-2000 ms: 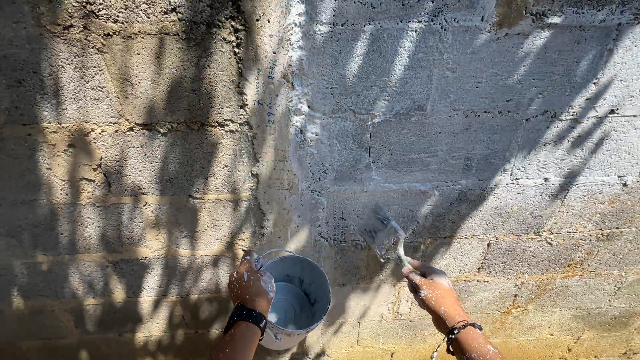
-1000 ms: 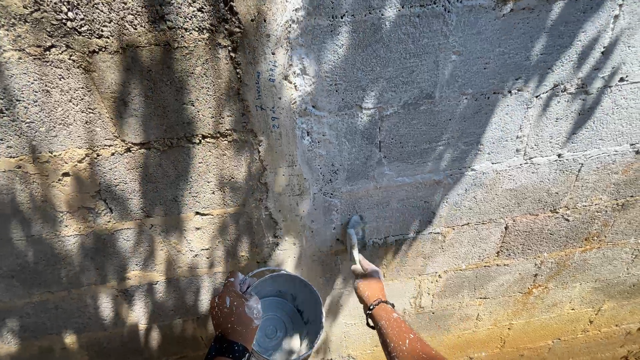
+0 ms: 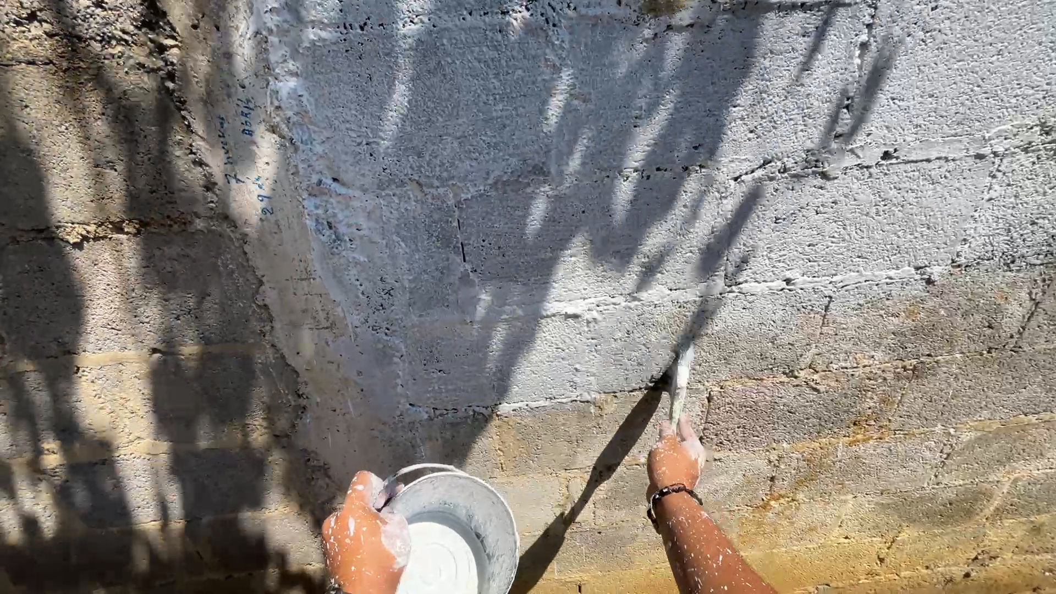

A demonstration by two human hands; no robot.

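Note:
My right hand (image 3: 676, 456) is closed around the handle of a paintbrush (image 3: 681, 379), held upright with its bristle end against the concrete block wall (image 3: 577, 429). White paint spatters that hand and forearm. At the bottom, my left hand (image 3: 365, 532) grips the rim and handle side of a bucket (image 3: 491, 528), which is tilted so its inside shows. White paint (image 3: 437, 557) lies in the bucket. The wall's upper right part is coated white; the blocks below the brush are bare grey and tan.
A smooth mortar strip (image 3: 276, 239) with blue handwriting runs down the wall on the left. Rough unpainted blocks (image 3: 124, 289) stand left of it. Shadows fall across the wall.
My right hand and the brush have moved right along the wall, away from the bucket, since a second ago. My left hand still holds the bucket. The view has shifted somewhat.

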